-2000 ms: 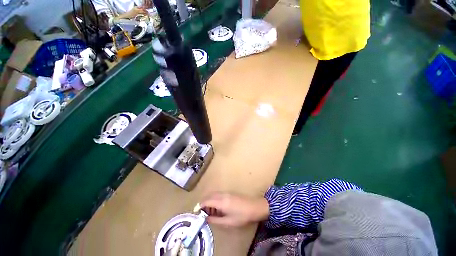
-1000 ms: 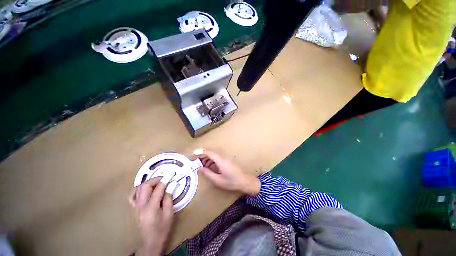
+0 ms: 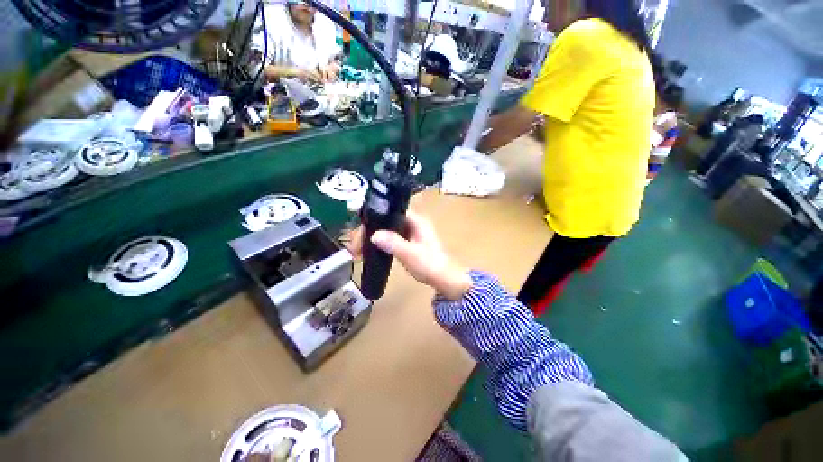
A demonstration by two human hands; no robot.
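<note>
My right hand [image 3: 411, 248] is closed around the black electric screwdriver [image 3: 386, 212], which hangs from a curved black cable above the bench. Its lower end is beside the near end of the silver screw feeder [image 3: 311, 293]. A white slotted disc [image 3: 257, 431] lies on the cardboard at the bottom, cut off by the picture's edge, with a small white piece [image 3: 330, 422] at its rim tab. A blurred, skin-coloured patch shows at the disc's centre; I cannot tell whether it is my left hand. My left hand is otherwise out of the picture.
A green conveyor belt [image 3: 212, 257] beyond the bench carries several white discs. A plastic bag of parts [image 3: 473, 172] lies at the bench's far end. A person in a yellow shirt [image 3: 600, 126] stands at the bench's right. Another person is behind the cluttered parts shelf.
My right hand has left the disc's tab, moved up and forward, and taken hold of the screwdriver. My left hand no longer shows clearly on the disc. The view has tilted up.
</note>
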